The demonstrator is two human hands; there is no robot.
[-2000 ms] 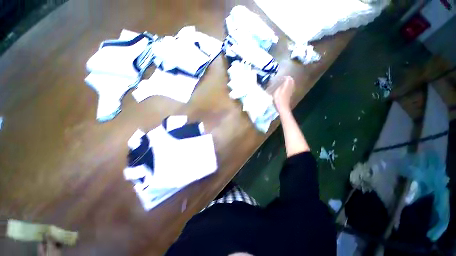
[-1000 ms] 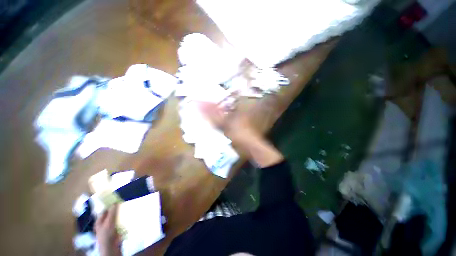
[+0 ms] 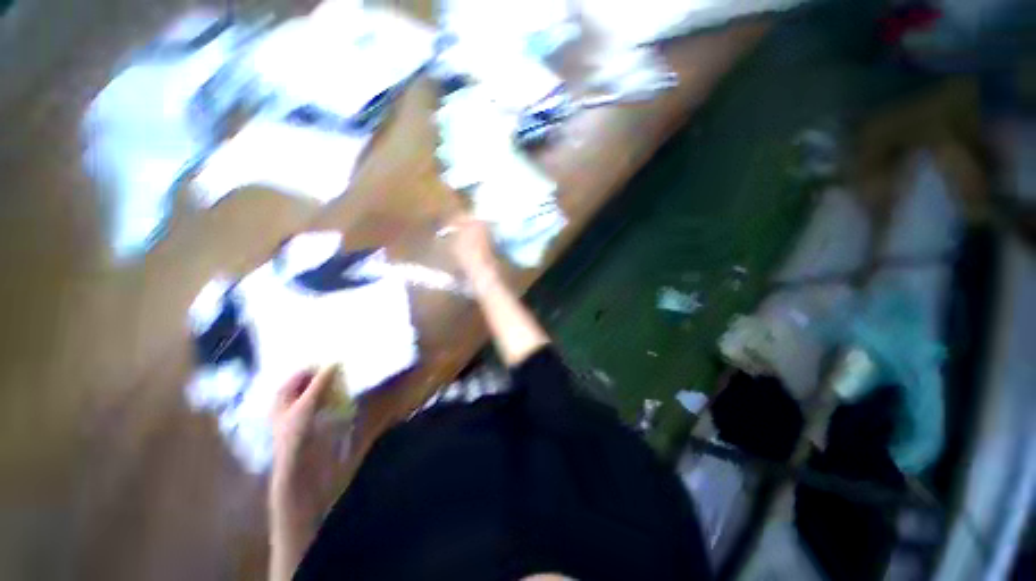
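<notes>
A stack of white cut panels with black pieces (image 3: pixel 341 323) lies on the table in front of me. My left hand (image 3: pixel 298 397) is over its lower edge, fingers closed on a blurred cream-yellow label sheet (image 3: pixel 336 393). My right hand (image 3: pixel 468 244) is low over the table, right of the stack and beside the bunched white pieces (image 3: pixel 494 159). A narrow white strip (image 3: pixel 426 276) lies between the stack and my right hand. Blur hides whether my right fingers hold it.
More white and pale blue panels with dark edges (image 3: pixel 284 159) lie at the upper left. A large white mass (image 3: pixel 682 14) is at the table's far end. The table edge runs diagonally on the right, above a green floor (image 3: pixel 636 261) with scraps. Heaped cloth (image 3: pixel 897 352) is at the right.
My right hand has left the bunched pieces and come back towards the stack. My left hand came in from the lower left with the label sheet and is now at the stack's lower edge.
</notes>
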